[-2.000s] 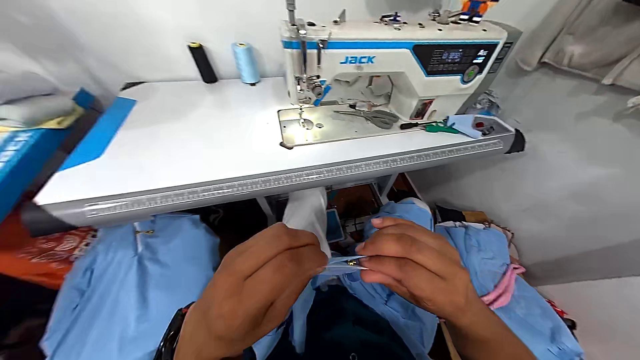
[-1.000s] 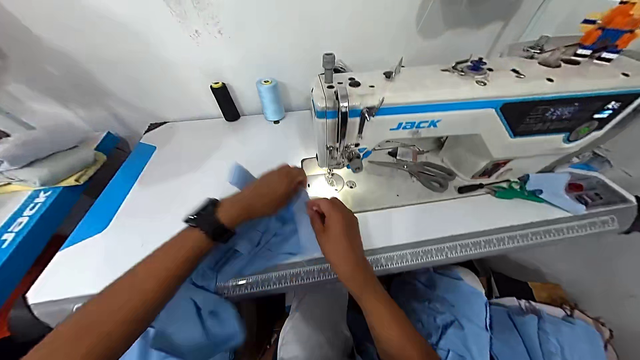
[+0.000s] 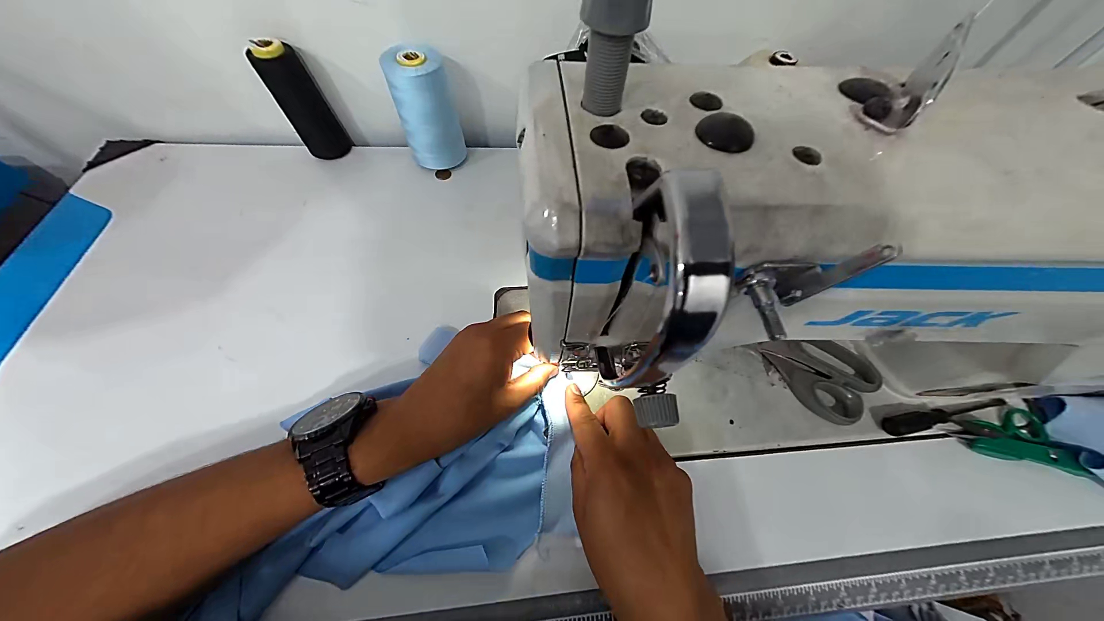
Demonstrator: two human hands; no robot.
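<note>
Light blue fabric [image 3: 466, 509] lies bunched on the white table, its seamed edge running up to the needle area of the Jack sewing machine [image 3: 802, 190]. My left hand [image 3: 466, 392], with a black watch [image 3: 332, 444] on the wrist, grips the fabric just left of the presser foot [image 3: 582, 355], thumb and fingers close to the lit spot. My right hand [image 3: 630, 492] lies at the right border of the fabric, index fingertip just below the needle area; whether it pinches the cloth is hidden. The machine head partly covers the left fingertips.
A black thread cone [image 3: 302, 103] and a light blue thread cone [image 3: 424, 108] stand at the wall. Grey scissors [image 3: 819, 379], a black-handled tool [image 3: 936, 417] and green-handled snips [image 3: 1031, 442] lie right of the needle. A ruler strip [image 3: 914, 580] runs along the table's front edge.
Two seconds ago both hands held cloth in front of the table edge; now they are at the needle area with the blue fabric on the table. The view has moved much closer to the machine.
</note>
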